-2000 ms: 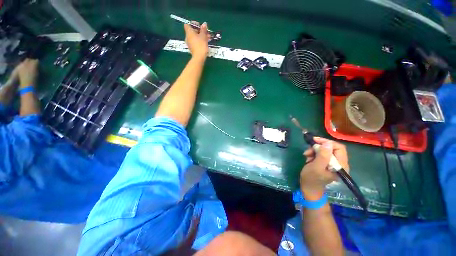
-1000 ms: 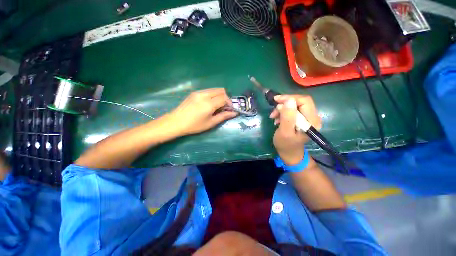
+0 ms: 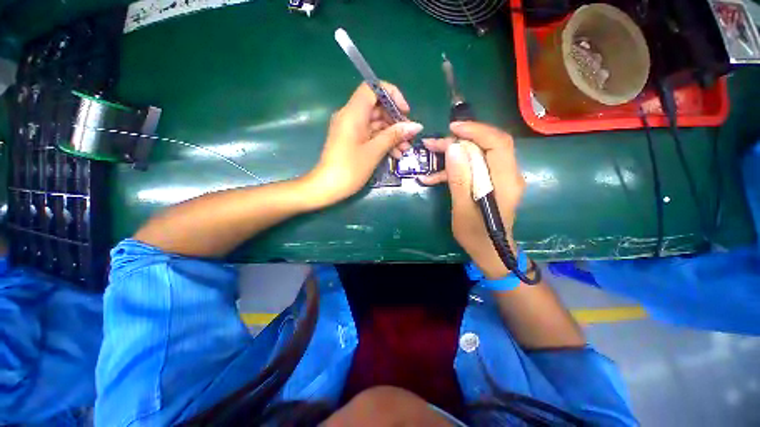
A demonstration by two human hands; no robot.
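The watch housing [image 3: 413,162] lies in the black soldering fixture [image 3: 385,176] near the bench's front edge, its pale and purplish inside facing up. My left hand [image 3: 363,143] holds the silver tweezers [image 3: 358,60], their tail pointing up and left and their tips down at the housing. My right hand [image 3: 486,188] holds the soldering iron [image 3: 481,171], its metal tip pointing away from me, clear of the housing. Fingers of my right hand are at the housing's right side. My fingers partly hide the fixture.
The solder spool [image 3: 100,127] stands at the left, its wire [image 3: 195,145] running right. A black tray [image 3: 50,200] lies far left. The red tray [image 3: 625,121] with the tan pot [image 3: 605,55] is at the right, beside the fume fan [image 3: 461,7]. A blue sleeve [image 3: 708,275] shows at right.
The housing first appears in the fixture one second ago, brought there by my left hand. Since then the tweezers have swung upright, and my right hand has moved in to the housing, the iron turned away.
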